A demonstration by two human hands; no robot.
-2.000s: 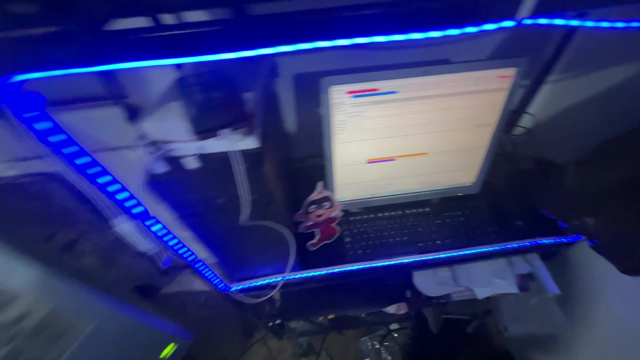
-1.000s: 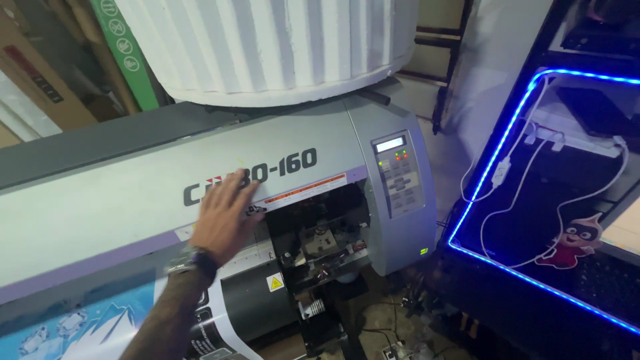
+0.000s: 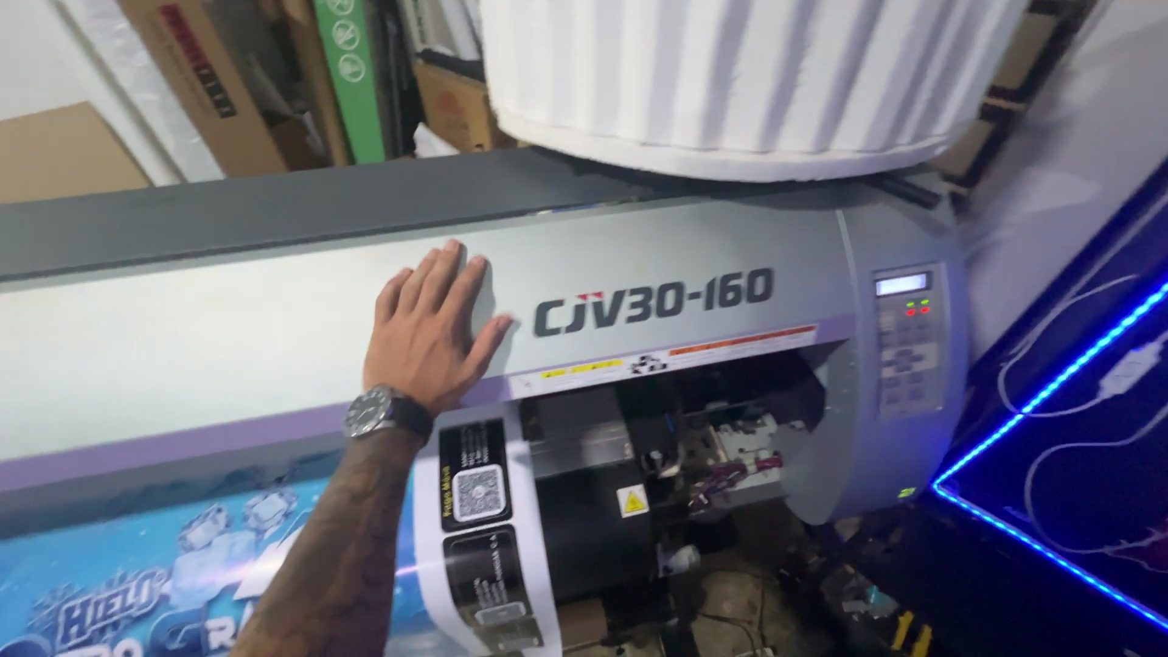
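My left hand (image 3: pixel 431 333) lies flat on the pale front cover of a wide-format printer (image 3: pixel 228 338), just left of the model lettering, fingers slightly apart and holding nothing. A wristwatch (image 3: pixel 370 412) is on that wrist. Below the hand, a printed sheet (image 3: pixel 429 547) with blue artwork and black label designs comes down the printer's front. The printer's control panel (image 3: pixel 908 342), with a lit display and small green and red lights, is to the right. My right hand is out of view.
A large white ribbed round object (image 3: pixel 748 91) rests on the printer's right top. Cardboard boxes (image 3: pixel 205 91) and a green panel (image 3: pixel 351 82) stand behind. At the right, a blue light strip (image 3: pixel 1058 392) edges a dark desk with white cables. Cables lie on the floor below.
The view has swung from the desk with the lit monitor to the printer. My left hand has moved left along the cover, off the model lettering it partly covered a second ago.
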